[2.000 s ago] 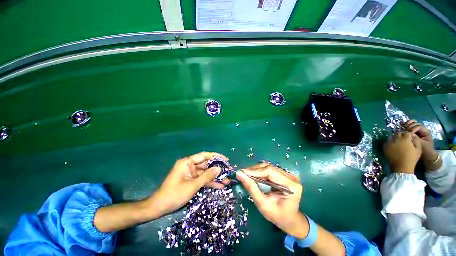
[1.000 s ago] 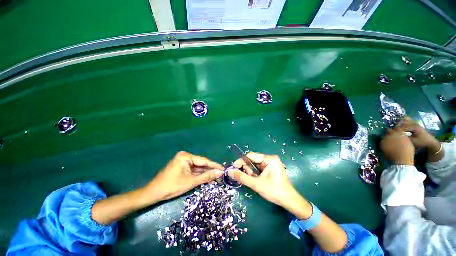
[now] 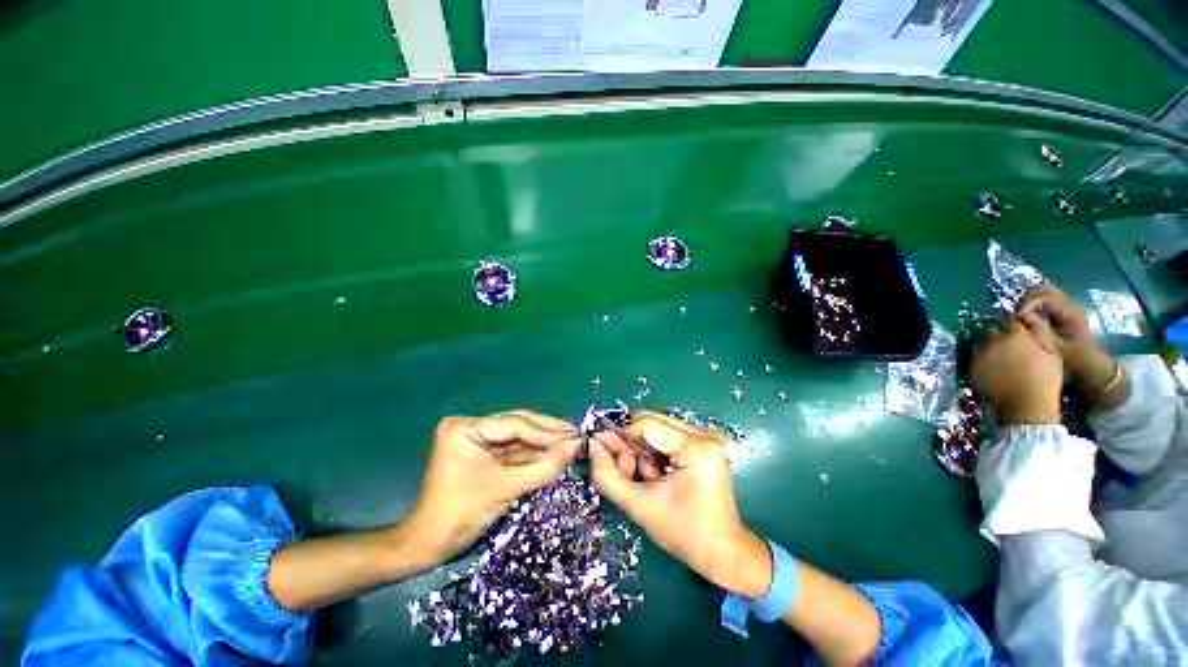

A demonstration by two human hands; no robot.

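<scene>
A round shiny silver-purple unit is held between the fingertips of both hands, above the top of the heap. My left hand pinches its left side with thumb and finger. My right hand touches its right side and also holds a thin tweezers-like tool, mostly hidden by the fingers. The loose heap of small metal pieces lies just below the hands. The exact contact of fingertips and unit is too small to tell.
Round units sit spaced along the green belt. A black tray with coppery parts stands at right, beside clear bags and stacked round units. A white-sleeved coworker's hands work at far right. Pale specks lie between.
The belt's units have shifted left. The round unit was flat in my left fingers, then between both hands, and is now slightly higher. The tool lies lower within my right fingers. The coworker's hands moved.
</scene>
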